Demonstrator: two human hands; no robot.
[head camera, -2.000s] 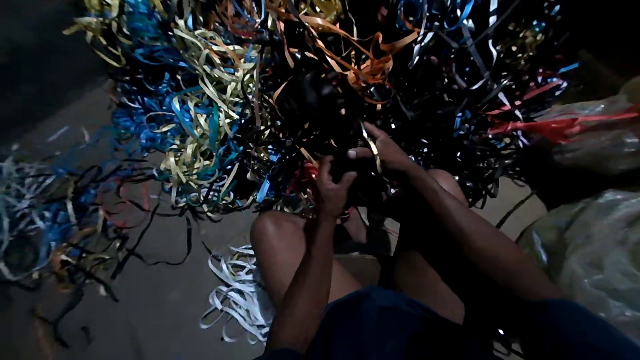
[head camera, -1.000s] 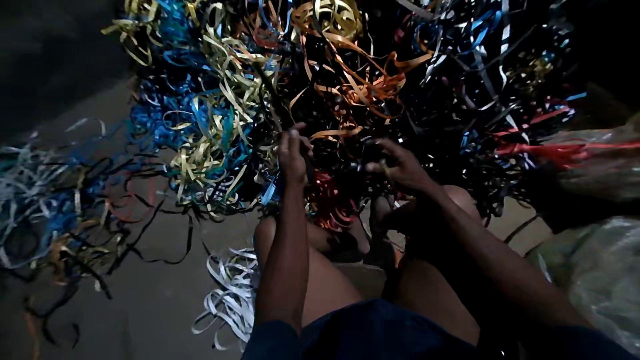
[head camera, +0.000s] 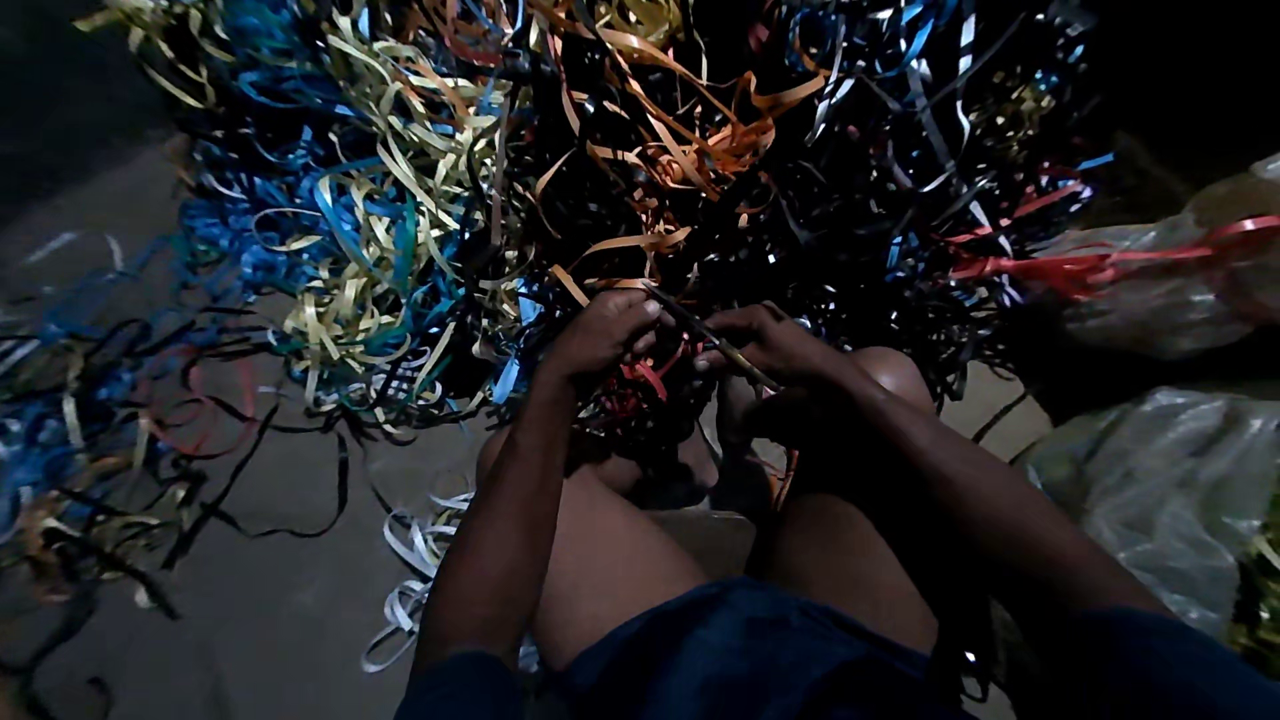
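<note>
A dark strap (head camera: 697, 330) runs slantwise between my two hands, low in front of a big tangled heap of plastic straps. My left hand (head camera: 618, 330) pinches its upper end between thumb and fingers. Farther down, my right hand (head camera: 765, 345) has its fingers around the same strap, whose lower part looks yellowish. Red straps (head camera: 645, 380) lie just below and between the hands. Orange straps (head camera: 700, 150) rise behind them in the heap, with yellow straps (head camera: 420, 160) and blue straps (head camera: 260, 240) to the left. Much of the heap's middle is too dark to make out.
Loose mixed straps (head camera: 90, 440) are strewn on the floor at left. White straps (head camera: 408, 580) lie beside my left leg. Clear plastic bags (head camera: 1150, 490) stand at right, and a red strap (head camera: 1110, 265) crosses the upper one. My bare knees flank the work.
One second ago my hands were apart, the left one higher on the heap. Now they are close together with a dark strap stretched between them.
</note>
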